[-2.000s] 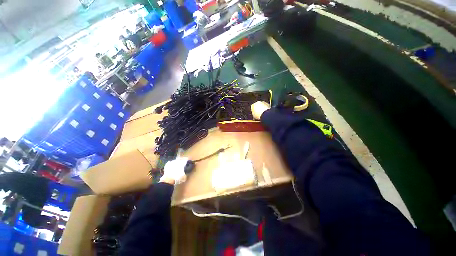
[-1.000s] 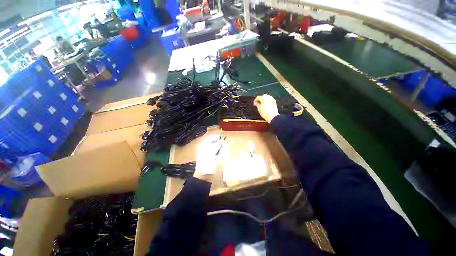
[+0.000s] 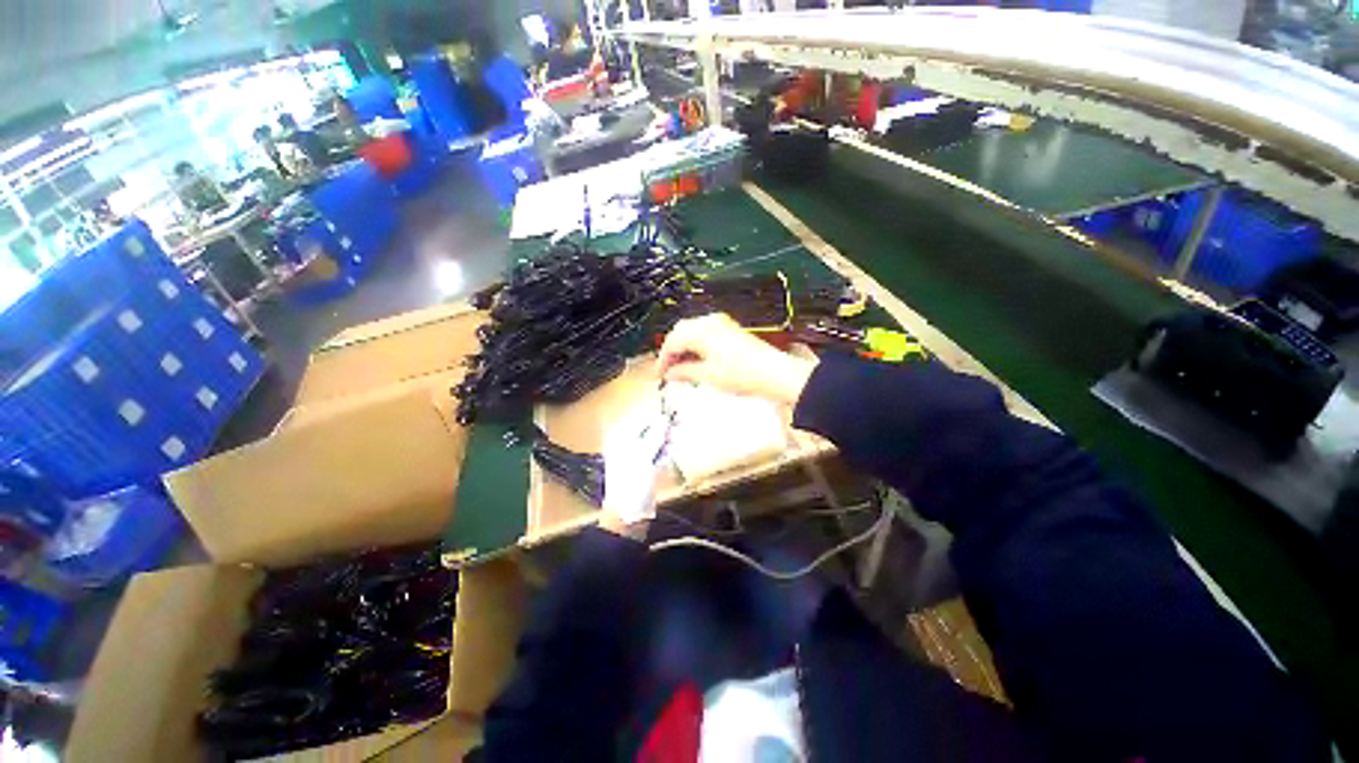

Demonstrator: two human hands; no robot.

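My left hand [image 3: 632, 465], in a white glove, is closed around a black cord near its wire end. My right hand [image 3: 730, 358], bare, is above and beside it, its fingertips pinched together at the cord's tip; whether a small part is between them is too small to tell. A looped bundle of black cord [image 3: 572, 470] lies left of my left hand, on the pale tray [image 3: 546, 507]. The heap of black cords [image 3: 555, 331] lies behind the tray. The dark red parts bin is mostly hidden behind my right hand and sleeve.
An open carton [image 3: 137, 671] of black cords stands low at the left. The yellow-green tool [image 3: 894, 344] lies beyond my right forearm. On the green belt [image 3: 1028, 336], at right, a black housing [image 3: 1245, 376] sits on a pale sheet [image 3: 1177, 432]. A pale cable hangs below the tray.
My right hand has moved from the red bin left and nearer, to the cord end at my left hand. My left hand has taken up a cord's end. The housing at right has come into view.
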